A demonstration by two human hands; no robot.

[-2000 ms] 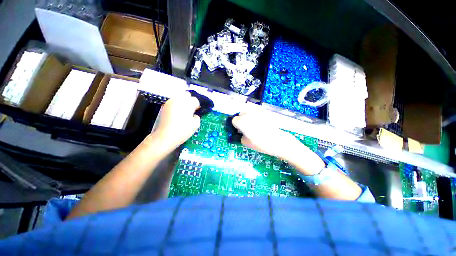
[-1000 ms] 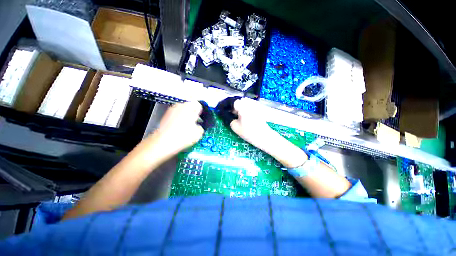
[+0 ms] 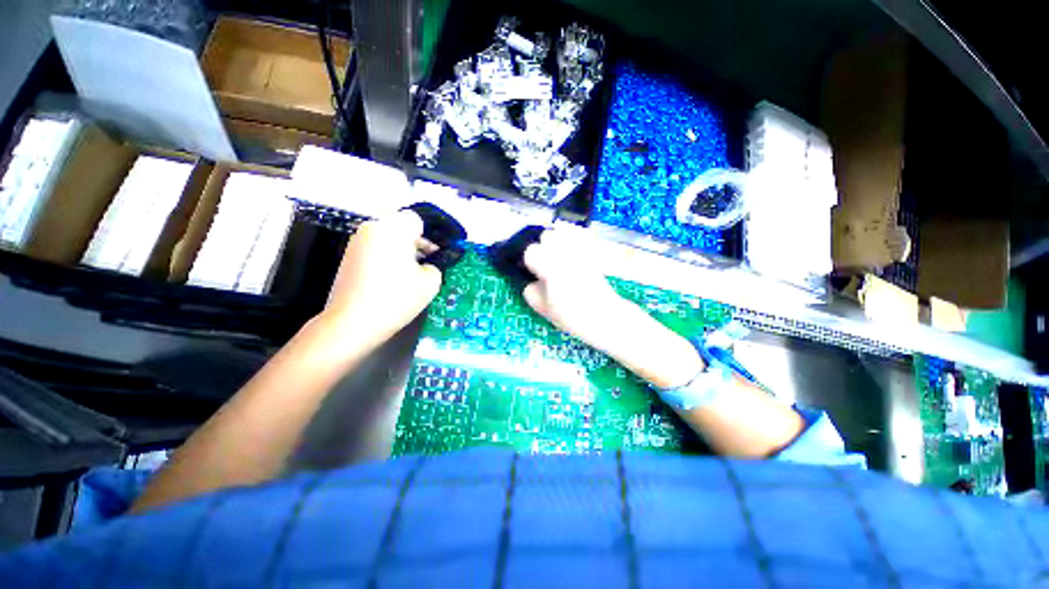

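A large green circuit board [image 3: 518, 397] lies in front of me, with small blue parts [image 3: 489, 334] on its upper left area. My left hand [image 3: 397, 259], with black finger cots, is at the board's far left corner. My right hand [image 3: 552, 270], also with black finger cots, is just right of it at the board's far edge. A bit of blue shows between the fingertips of both hands. The cots hide what each hand holds, if anything. A light blue wrist strap [image 3: 696, 385] is on my right wrist.
Beyond the rail [image 3: 679, 270] are bins of silver metal parts [image 3: 512, 104] and blue parts [image 3: 661, 144], a clear ring [image 3: 711, 198] and stacked white parts [image 3: 788, 201]. Cartons of white parts [image 3: 242, 230] stand at left. Another board [image 3: 961, 431] lies at right.
My left hand first moved toward my right hand, then back up and left, leaving a small gap between them. My right hand has shifted slightly left from its earliest place.
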